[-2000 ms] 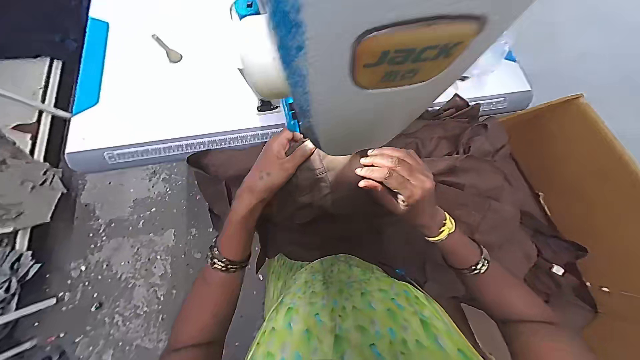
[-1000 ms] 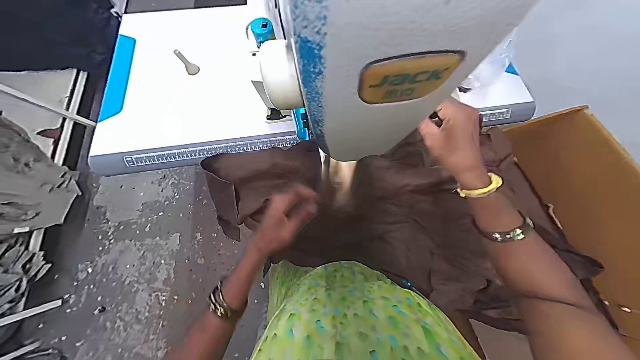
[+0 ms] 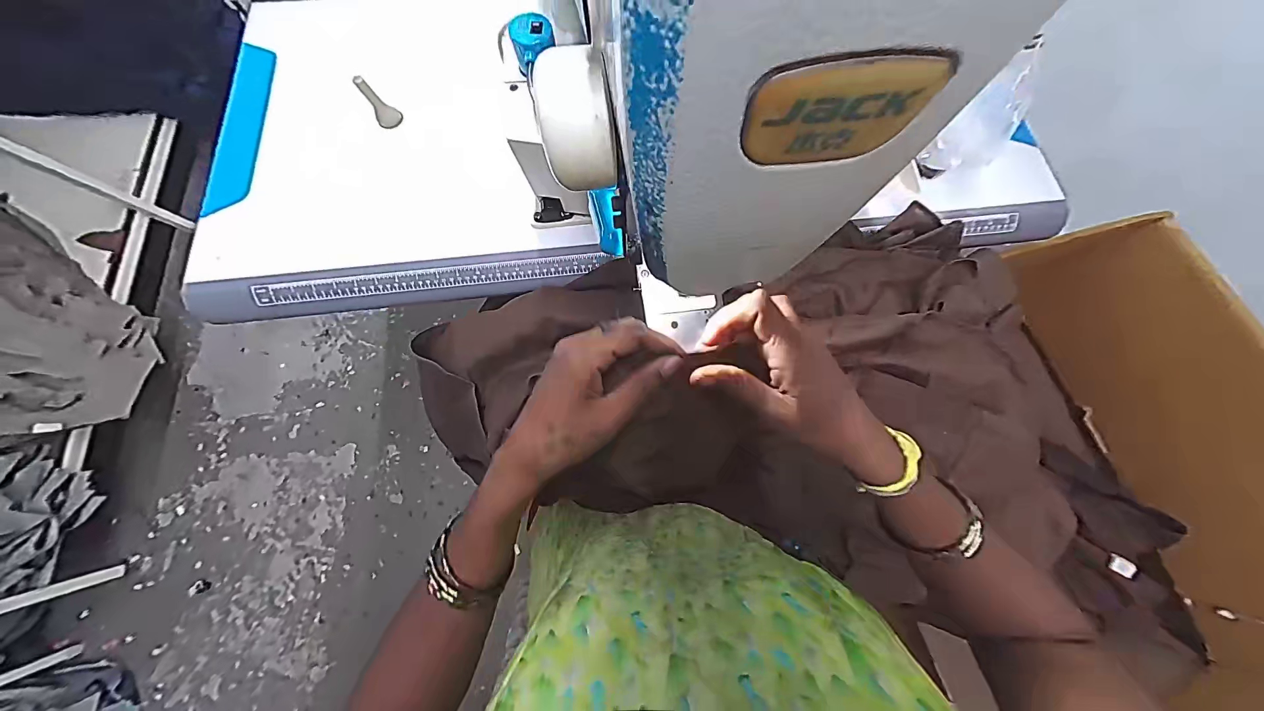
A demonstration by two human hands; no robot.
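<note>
Dark brown fabric (image 3: 928,336) lies bunched across my lap and around the front of a white and blue Jack sewing machine (image 3: 731,207). My left hand (image 3: 592,395) pinches an edge of this cloth between thumb and fingers, just below the machine's metal plate (image 3: 676,316). Close beside it on the right, my right hand (image 3: 775,370) has its bent fingers at the same edge, with the thumb apart below; whether it grips the cloth is hard to tell. The machine's head hides the needle area.
The white machine table (image 3: 395,197) has a ruler strip along its front edge and a small spoon-shaped item (image 3: 378,103) on top. At the right stands a cardboard box (image 3: 1136,296). Grey cloth pieces (image 3: 59,336) lie at the far left, above a floor (image 3: 267,494) with scraps.
My right hand has come down and left from beside the machine's head to the cloth edge. My left hand has moved up to that edge and pinches it.
</note>
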